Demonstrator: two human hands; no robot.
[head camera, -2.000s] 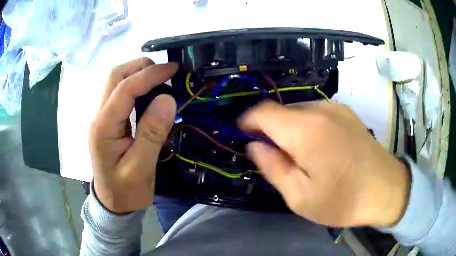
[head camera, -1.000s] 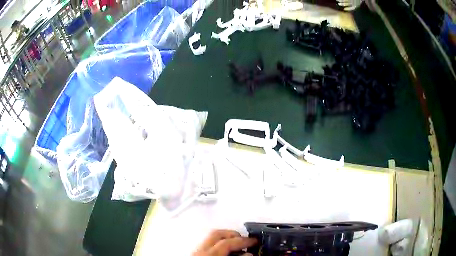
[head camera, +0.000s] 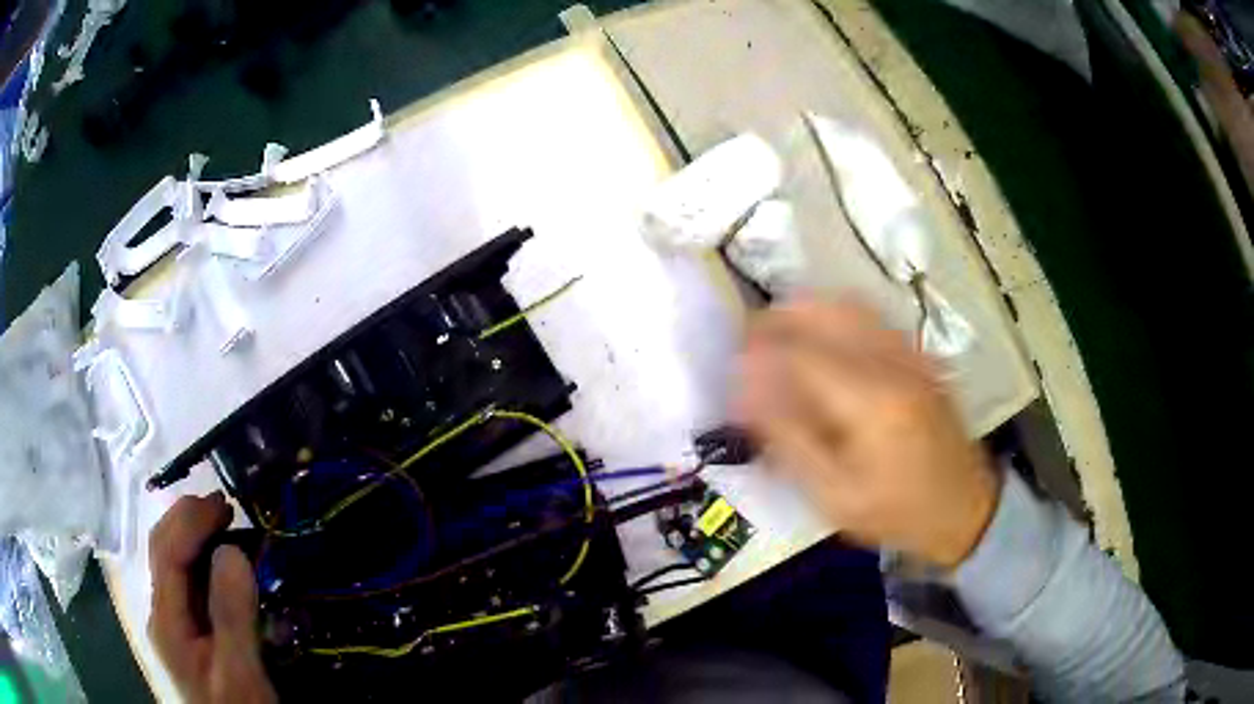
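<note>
The open black socket housing (head camera: 454, 550) lies tilted on the white board, with blue, brown and yellow-green wires inside. The black socket panel (head camera: 371, 371) stands along its far side. A green circuit board (head camera: 706, 532) with a yellow part lies at the housing's right end on wires. A small black part (head camera: 722, 444) is beside it. My left hand (head camera: 206, 605) grips the housing's left end. My right hand (head camera: 866, 426) is blurred right of the small black part; its fingertips are unclear, and I cannot tell whether it holds anything.
White squeeze bags (head camera: 729, 193) (head camera: 880, 206) lie at the upper right, with a dark slim tool partly hidden beside one. White plastic brackets (head camera: 261, 206) lie at the upper left, near a milky plastic bag (head camera: 41, 413). The tan-taped edge curves down the right.
The view has swung back down and right to the work. The housing now appears slanted, with the circuit board visible. My right hand has moved from the wires to the right of the housing.
</note>
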